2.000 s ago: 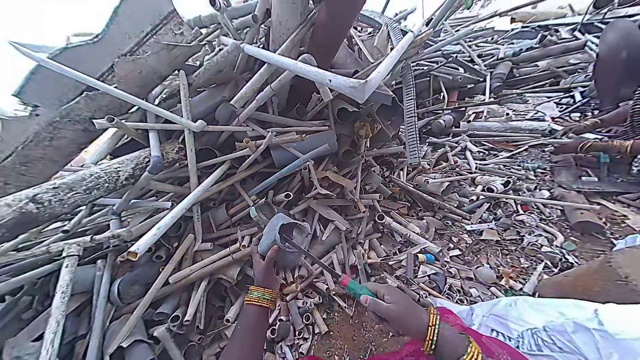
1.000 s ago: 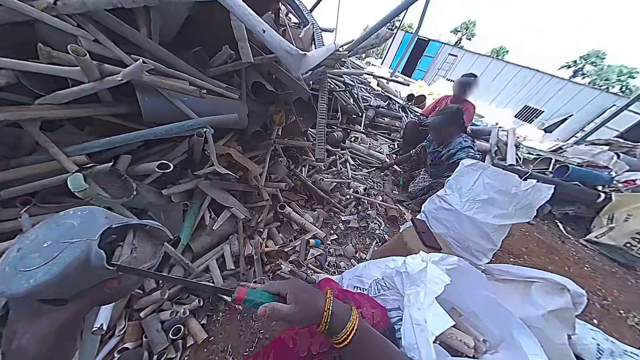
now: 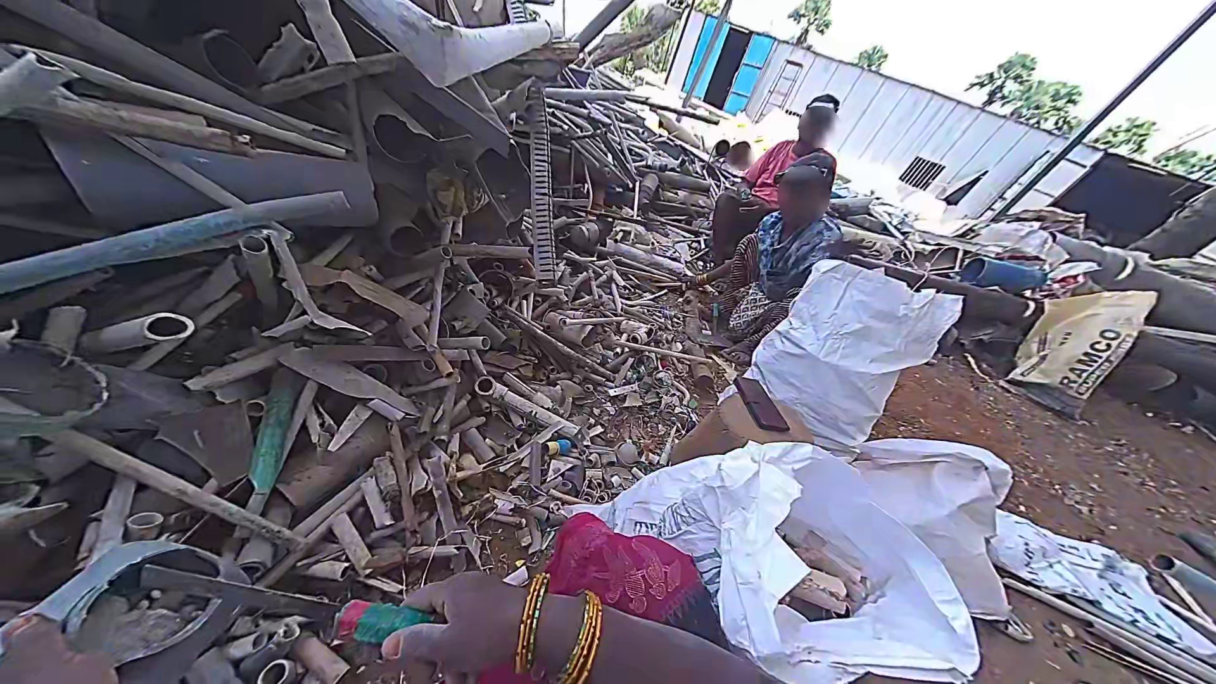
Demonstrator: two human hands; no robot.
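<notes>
At the lower middle, my right hand [image 3: 465, 622] is closed round the red and green handle of a long-bladed hand tool [image 3: 375, 619]. The dark blade runs left, across the mouth of a broken grey pipe piece [image 3: 71, 603] that has dirt inside. My left hand [image 3: 52, 655], partly cut off by the bottom left corner, is at the near edge of this piece and seems to hold it. Bangles circle my right wrist. An open white sack [image 3: 703, 503] with broken pieces in it lies right of my right hand, beside red patterned cloth [image 3: 617, 570].
A heap of scrap pipes [image 3: 332, 380] fills the left and middle. Two people [image 3: 793, 228] sit beyond a second white sack [image 3: 845, 342]; part of another head shows behind. A phone-like dark object [image 3: 760, 404] rests near that sack. A metal-sheet wall [image 3: 902, 133] stands behind.
The view has swung right, bringing the people and sacks in. The grey pipe piece, raised in front of the heap earlier, is now lower at the bottom left, with the blade still at it.
</notes>
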